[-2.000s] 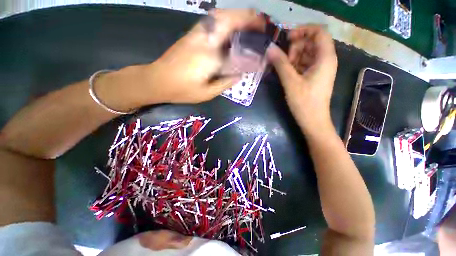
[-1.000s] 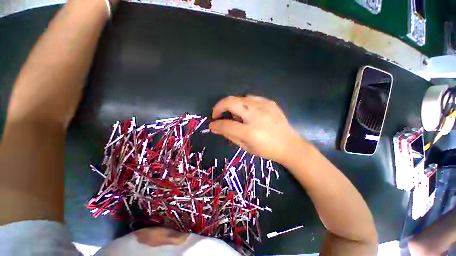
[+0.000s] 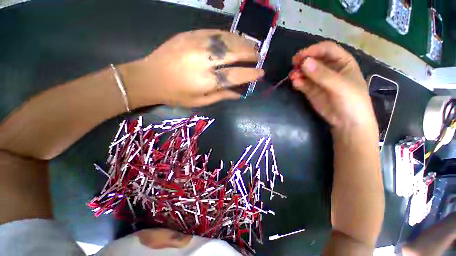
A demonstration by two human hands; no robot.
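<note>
A keypad phone assembly (image 3: 256, 21) with a dark screen and red-edged top lies at the top centre, its lower half mostly hidden under my left hand (image 3: 202, 67). My left hand holds the phone, fingers over its lower part. My right hand (image 3: 332, 82) is to the right of the phone, thumb and fingertips pinching a thin reddish strip (image 3: 281, 84) that points down-left toward the phone and looks blurred. A large loose pile of red, white and silver strips (image 3: 170, 175) lies in front of me.
A single strip (image 3: 286, 234) lies right of the pile. A smartphone (image 3: 382, 107) is partly behind my right hand. Waiting phone units (image 3: 410, 165) and a white round object (image 3: 438, 117) are at right. More units (image 3: 399, 16) lie on the green belt beyond the chipped white rail (image 3: 340, 31). Another person's arm (image 3: 435, 242) shows bottom right.
My left hand has come back from the top edge and a phone now lies under it. My right hand has moved from the pile up and right, with a strip in its fingertips.
</note>
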